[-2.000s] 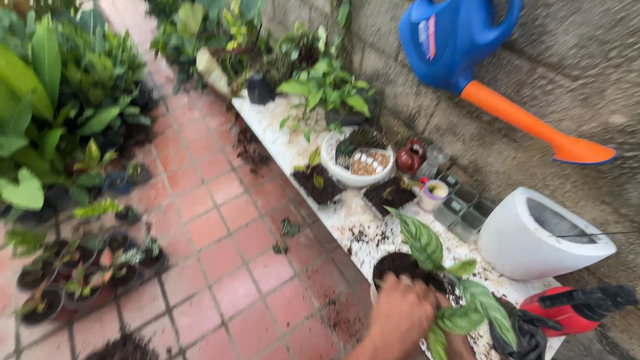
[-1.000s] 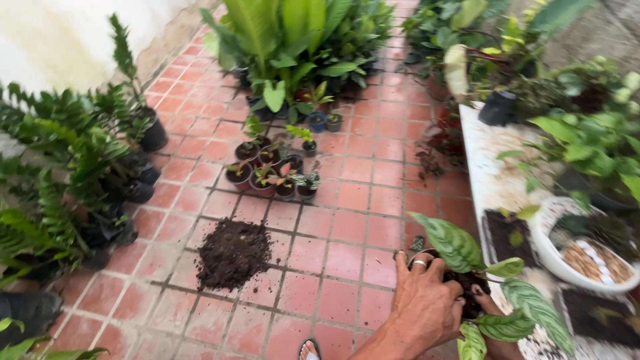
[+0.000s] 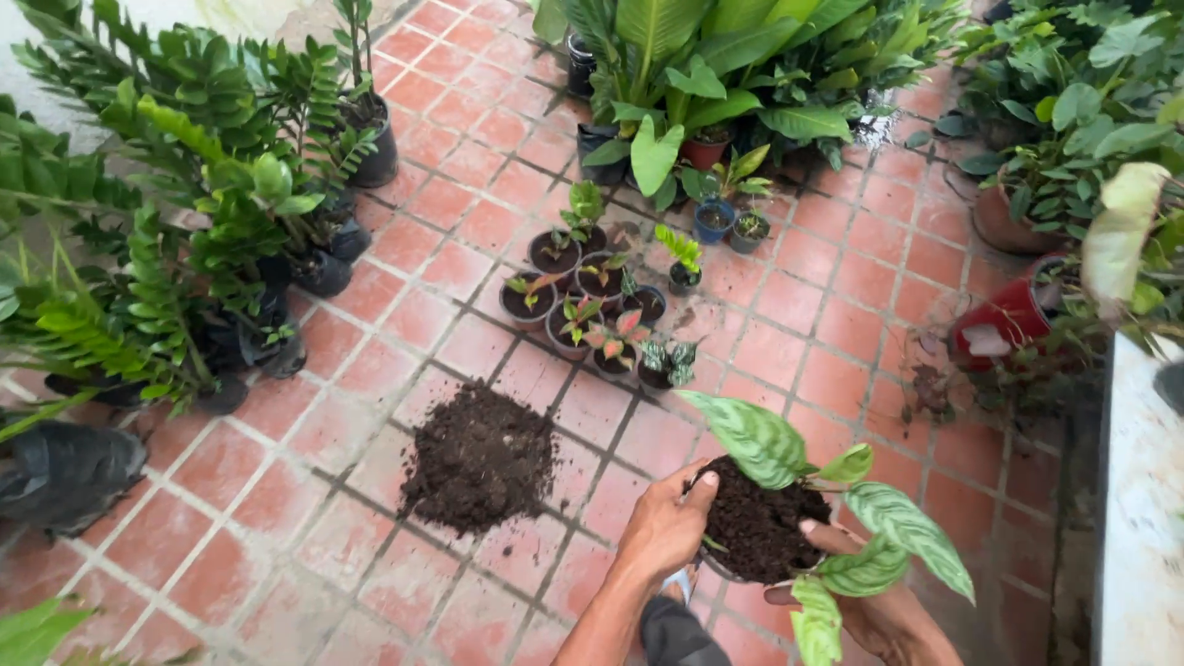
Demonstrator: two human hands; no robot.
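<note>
My left hand point(image 3: 668, 520) grips the left side of a pot filled with dark soil point(image 3: 763, 527), its thumb on the rim. On the right side my right hand point(image 3: 856, 583) holds the same pot, thumb over the soil and fingers beneath, partly hidden by leaves. A plant with pale-striped green leaves point(image 3: 754, 442) grows from the soil and leans to the right. Most of the pot's wall is hidden. Left of my hands, a pile of dark soil point(image 3: 481, 458) lies on the red floor tiles.
Several small potted plants point(image 3: 592, 301) stand beyond the soil pile. Dark-bagged leafy plants point(image 3: 259, 305) line the left side, and large-leaved plants point(image 3: 712, 74) stand at the back. At right are a red pot point(image 3: 1008, 319) and a white tabletop's edge point(image 3: 1142, 499).
My hands have moved with the potted plant from over the white table to over the tiled floor. The view has swung left. My left hand now grips the pot's side.
</note>
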